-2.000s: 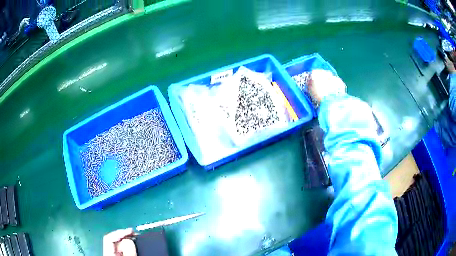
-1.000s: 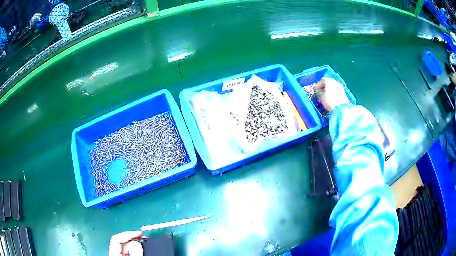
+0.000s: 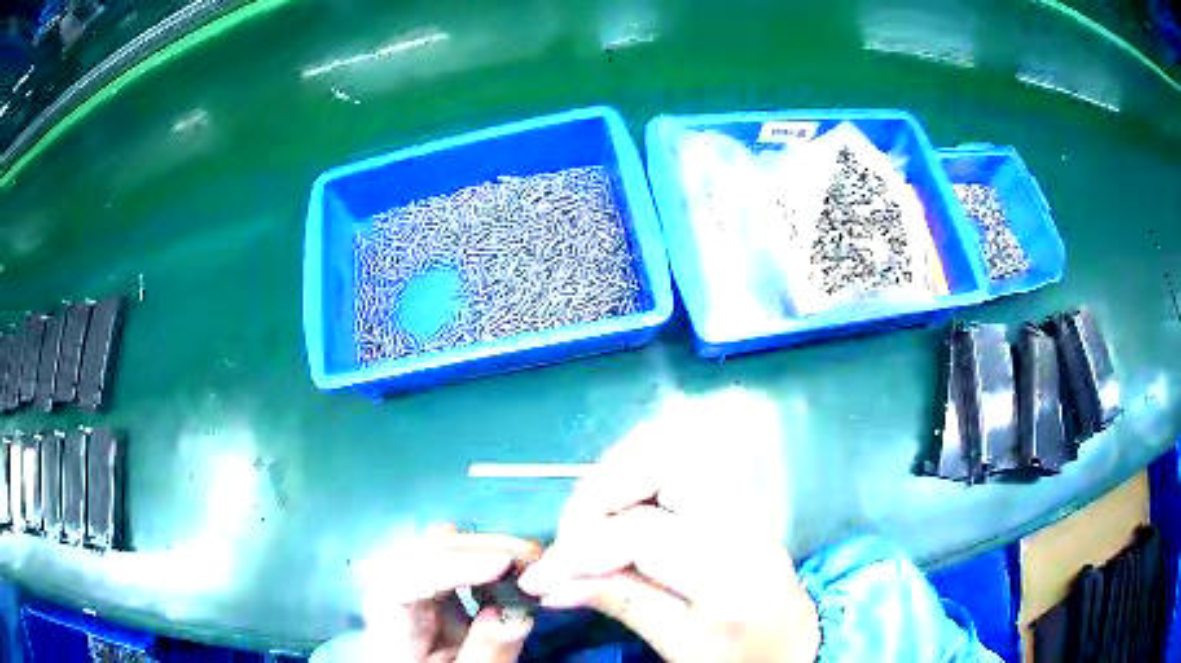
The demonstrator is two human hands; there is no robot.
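Note:
My left hand (image 3: 447, 598) holds a black housing (image 3: 560, 627) low at the near bench edge; most of the housing is hidden by the fingers. My right hand (image 3: 686, 531) is against the housing's end, with thumb and fingertips pinched together beside the left fingertips. Whether a small part is between the right fingertips cannot be told; the hands are overexposed. A small silvery bit shows between the left fingers. The tweezers (image 3: 525, 470) lie on the bench just above the hands, their right end behind the right hand.
The large left bin (image 3: 486, 356) holds silver pins. The middle bin (image 3: 829, 323) holds bagged fittings (image 3: 861, 227). The small right bin (image 3: 1036, 214) holds small hardware. Black housings lie in rows at left (image 3: 88, 356) and grouped at right (image 3: 995, 389). A cardboard-lined box (image 3: 1088, 538) of black parts is lower right.
My right hand has come from the small right bin back to my left hand and the housing. The view has turned right, so the bins appear further left... no bin has moved on the bench.

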